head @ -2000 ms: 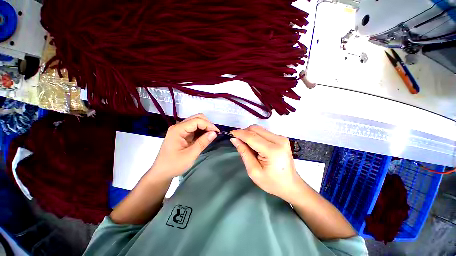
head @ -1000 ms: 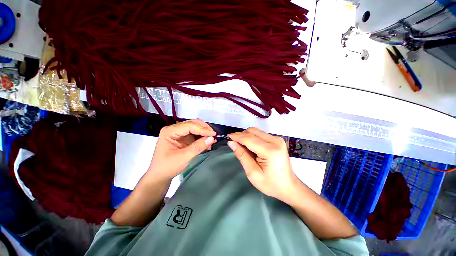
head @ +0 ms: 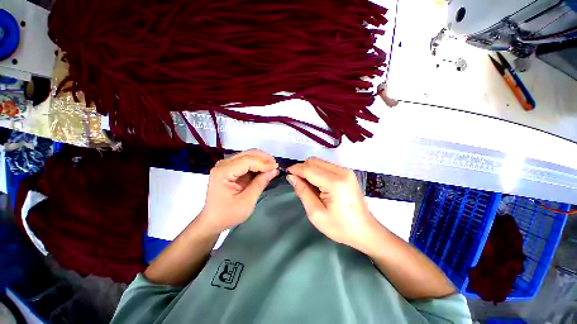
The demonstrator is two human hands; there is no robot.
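My left hand (head: 239, 190) and my right hand (head: 332, 201) are bare and meet fingertip to fingertip over my lap, just below the table edge. Both pinch a tiny dark thing (head: 283, 171) between thumb and forefinger. It is too small to tell whether it is a strap end or a tool. A large bundle of dark red fabric strips (head: 228, 54) lies on the table above my hands, with cut ends towards the right. A few loose strips hang over the table edge near my left hand.
Orange-handled thread snips (head: 514, 82) lie by the sewing machine (head: 500, 19) at upper right. A blue crate (head: 534, 253) with a maroon pile (head: 498, 259) stands below right. Another maroon pile (head: 95, 215) is at left. Crinkled gold wrap (head: 76, 117) lies at the table's left.
My hands stay over my lap with fingertips pinched. My left hand has shifted slightly right, closer to my right hand, than one second ago. The bundle has not visibly changed.
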